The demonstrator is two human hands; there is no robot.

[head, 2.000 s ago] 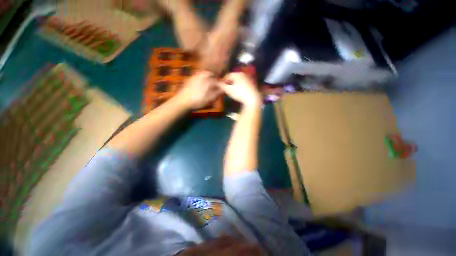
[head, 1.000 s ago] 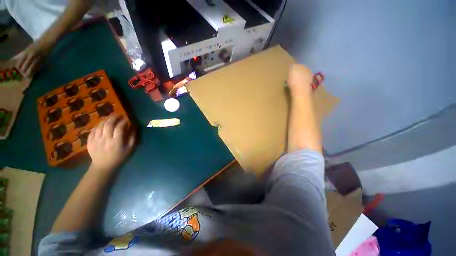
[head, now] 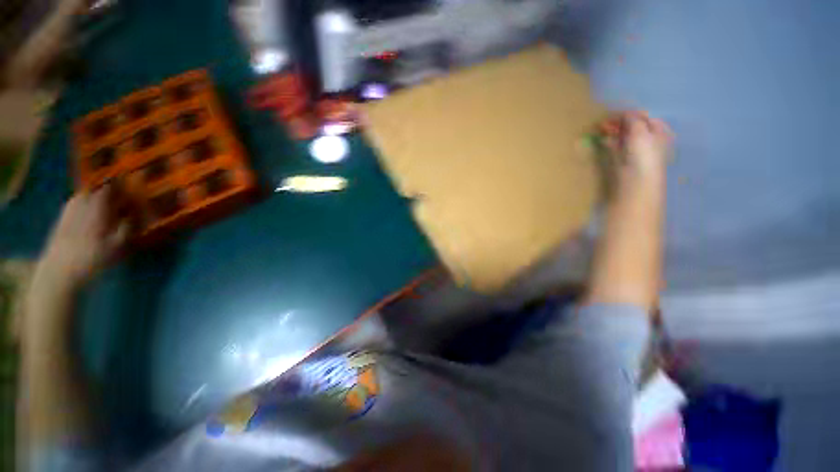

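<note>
The orange fixture block lies on the green bench at the left, its visible pockets dark. My left hand is at its lower left corner, blurred; its fingers overlap the block's edge, and I cannot tell if they grip it. My right hand is at the right edge of the tan cardboard sheet. It is closed around a small circuit board; a bit of green and some red show between and beside the fingers, the rest is hidden.
A cream strip, a white disc and a red bracket lie between fixture and sheet. The bench machine stands behind, blurred. Another person's arm shows at upper left. A blue bag is at lower right.
The view has shifted and blurred. My left hand has moved from the block's lower right side to its lower left corner. My right hand has moved right, to the sheet's edge, with the green and red piece.
</note>
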